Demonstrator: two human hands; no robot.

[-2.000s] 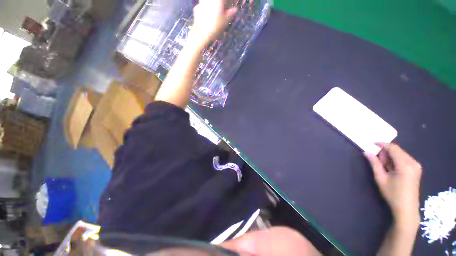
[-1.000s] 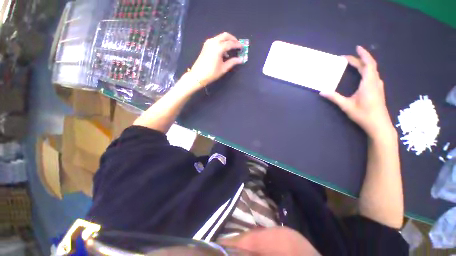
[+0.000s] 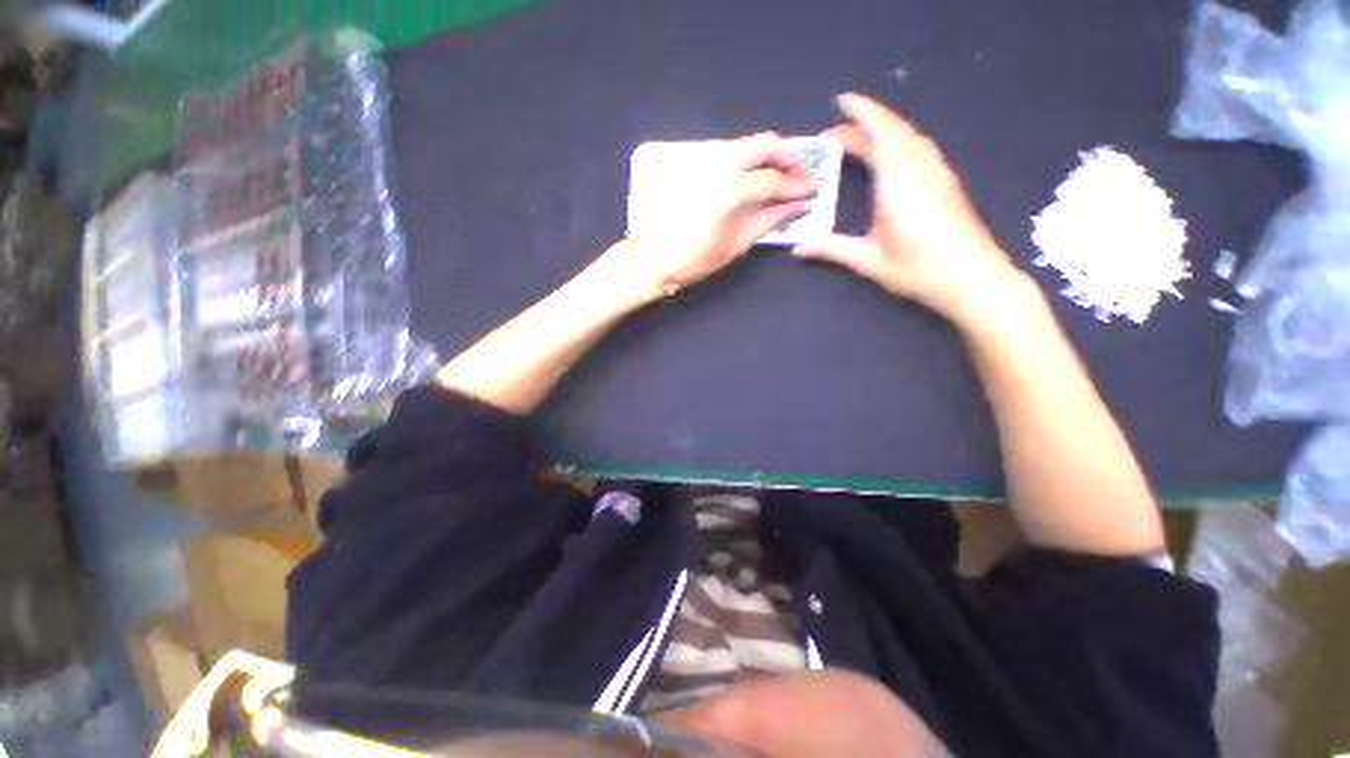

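A flat white plastic case (image 3: 663, 175) lies on the dark bench in front of me. My left hand (image 3: 729, 205) is over the middle and right part of the case. Its fingertips are on a small green circuit board (image 3: 813, 154) at the case's right end. My right hand (image 3: 906, 208) is at that right end, with thumb and forefinger on its near and far corners. The left fingers hide part of the board and case.
A heap of tiny white parts (image 3: 1110, 234) lies to the right, with bluish-white crumpled bags (image 3: 1285, 319) beyond it. Clear blister trays (image 3: 281, 245) with red and green rows stand at the left. Brown cardboard boxes (image 3: 237, 585) are below the bench edge.
My left hand has brought the circuit board from beside the trays to the case's right end. In the picture, the case and my right hand now appear further left.
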